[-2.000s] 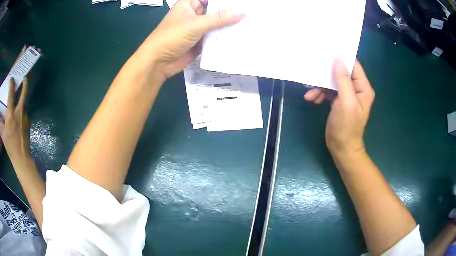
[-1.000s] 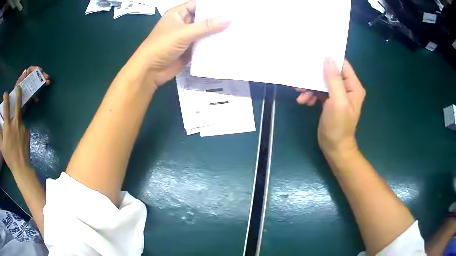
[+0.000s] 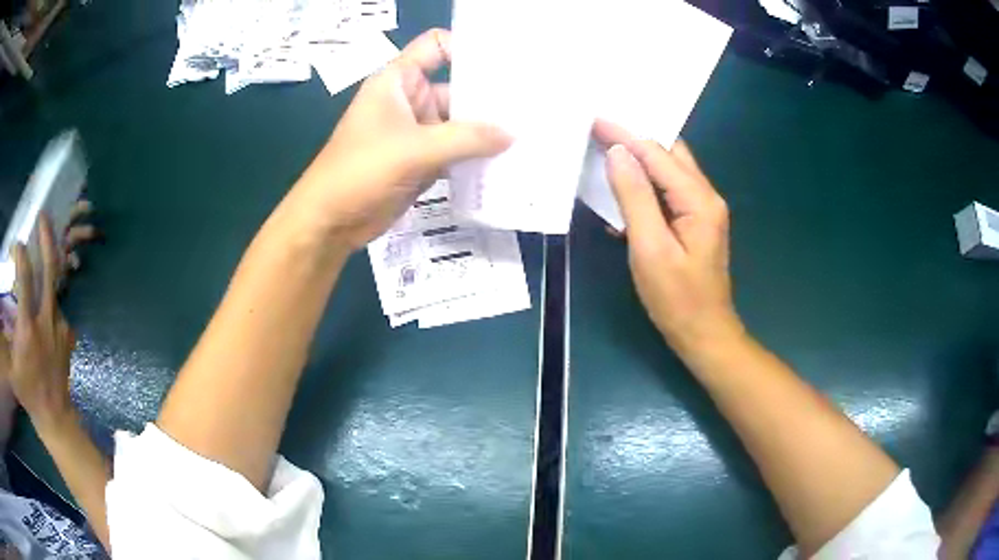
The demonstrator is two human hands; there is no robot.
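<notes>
A white unfolded leaflet sheet (image 3: 526,88) is held up at the top centre, its upper part cut off by the frame edge. My left hand (image 3: 400,142) grips its left edge, thumb on the near face. My right hand (image 3: 670,224) holds its lower right part, where the paper is bent over and a corner points down between the fingers. Folded leaflets (image 3: 466,279) with dark bars lie overlapping on the green table, left of the seam, partly hidden by my left hand and the sheet.
A leaflet pile (image 3: 279,44) lies at the upper left. Black packed goods (image 3: 865,44) with white labels are at the upper right. A small white carton (image 3: 978,230) stands at the right edge. Another person's hands (image 3: 42,317) hold a blurred carton (image 3: 46,197) at left. The dark seam (image 3: 550,405) runs down the table.
The sheet was wide and flat; its right part is now bent over. My right hand has moved left, closer to my left hand. More of the leaflet pile shows. The neighbour's carton has tilted.
</notes>
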